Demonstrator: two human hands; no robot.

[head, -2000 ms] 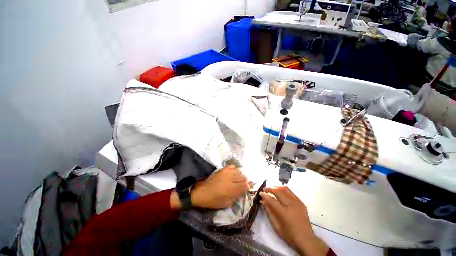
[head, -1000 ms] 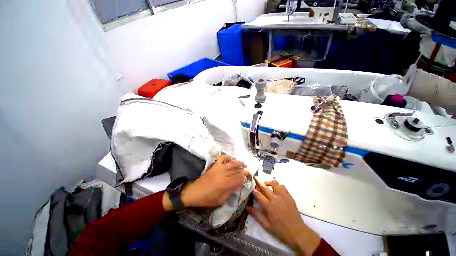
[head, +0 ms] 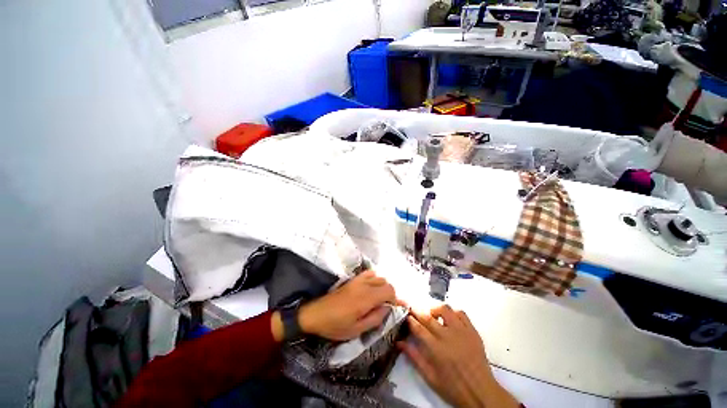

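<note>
The white quilted garment piece (head: 255, 211) with dark edges lies heaped on the table left of the needle area. My left hand (head: 349, 307), with a dark band on the wrist, grips the bunched white layer and the grey-brown fabric (head: 363, 362) hanging at the table's front edge. My right hand (head: 448, 351) holds the fabric's right edge, its fingertips close to my left fingers. Both hands are in front of the presser foot area (head: 438, 279) of the white sewing machine (head: 550, 319). Glare hides the needle point, and the fingers hide the gripped edge.
Checked fabric (head: 546, 235) drapes over the machine head. A dark slab (head: 662, 401) is cut off at the lower right. Grey and white garments (head: 104, 343) are heaped at lower left. A red container (head: 242, 139) and blue bins (head: 371, 76) stand behind, near the white wall.
The dark pointed thing seen at my right fingertips two seconds ago no longer shows. My right fingers have moved down and lie flatter against the fabric edge. The view has shifted slightly.
</note>
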